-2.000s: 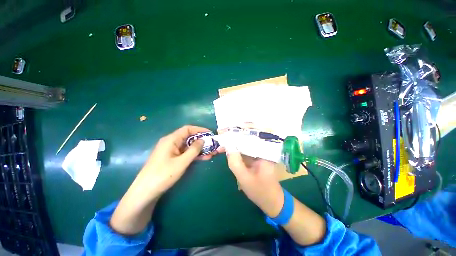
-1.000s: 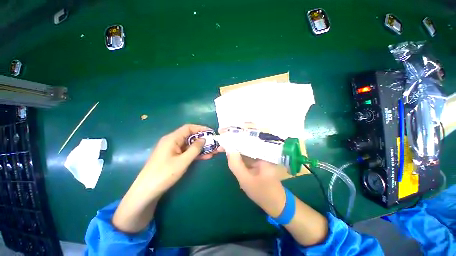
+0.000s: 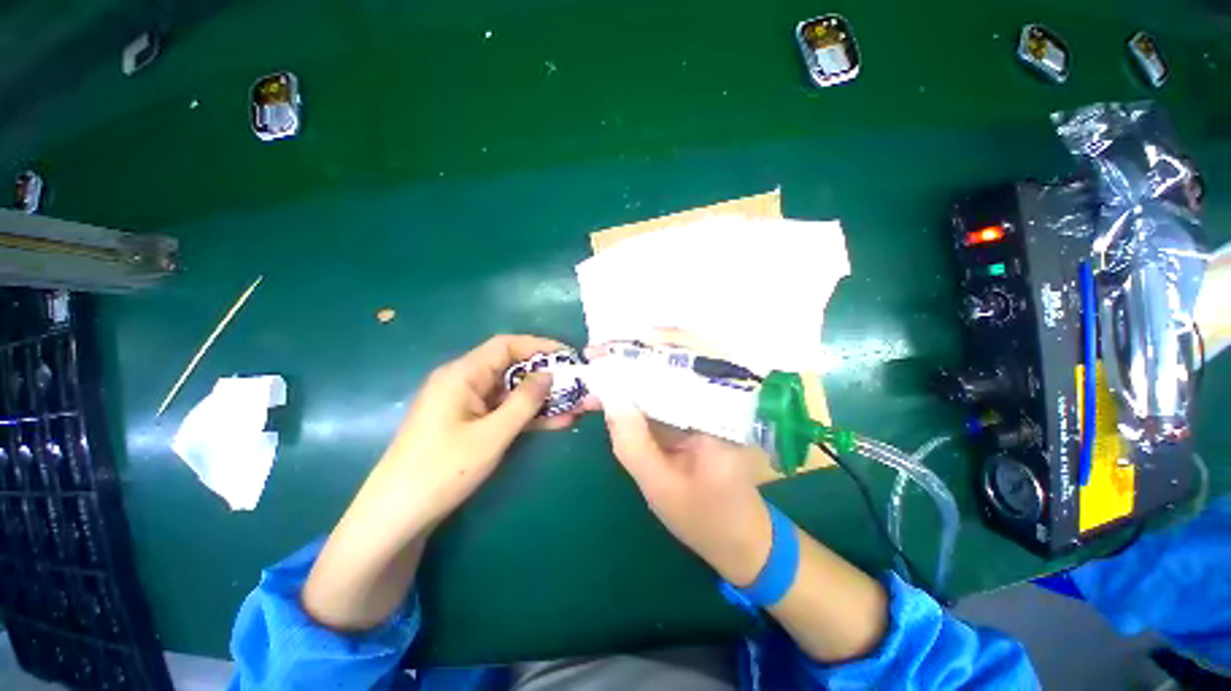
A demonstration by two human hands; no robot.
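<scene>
My left hand holds a small watch housing with a silvery rim between thumb and fingers. My right hand holds a white dispensing syringe like a pen, its front end at the right side of the housing. The exact needle tip is too small to tell. The green air cap is at the syringe's rear, with a clear air hose running from it. White wiping paper on a cardboard piece lies behind and under the syringe.
A black dispenser controller with lit lights stands right, a plastic bag on it. A crumpled wipe, wooden stick and black tray are left. Several housings lie at the back. Another person's blue sleeve shows right.
The housings at the back have shifted left across the view. My hands, the held housing and the syringe have stayed almost in place.
</scene>
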